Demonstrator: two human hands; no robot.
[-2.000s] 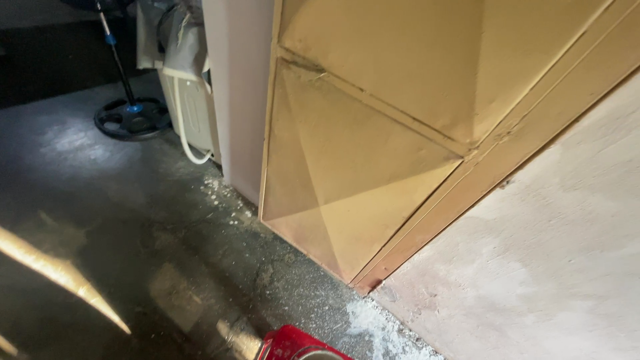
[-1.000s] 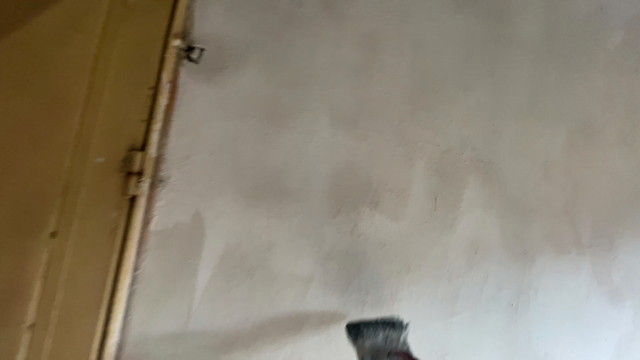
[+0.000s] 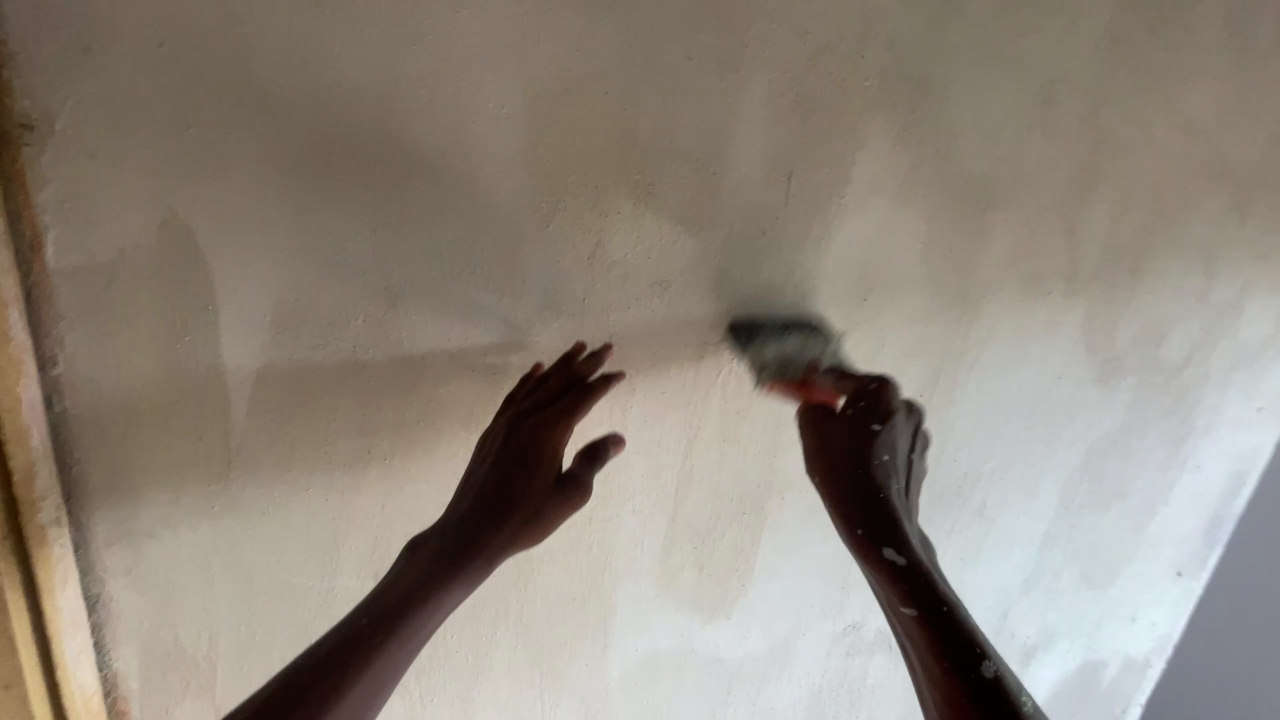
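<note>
My right hand (image 3: 865,430) is closed around a paintbrush (image 3: 795,350) with dark bristles and a reddish part by the fingers; the bristles are blurred and lie at the wall. Pale spots mark the right hand and forearm. Left of it, my left hand (image 3: 545,450) is held up at the plastered wall (image 3: 640,240), fingers apart and holding nothing. Whether its fingertips touch the wall I cannot tell. Patches of darker and lighter off-white coating cover the wall, and a shadow band runs leftward from the left hand.
A yellowish door frame (image 3: 40,560) borders the wall at the far left. At the lower right the wall meets a grey surface (image 3: 1225,610) along a slanted edge.
The view has swung from the floor and the yellow metal door up to the wall. Both hands now show; one second ago only the brush showed plainly, at the bottom edge.
</note>
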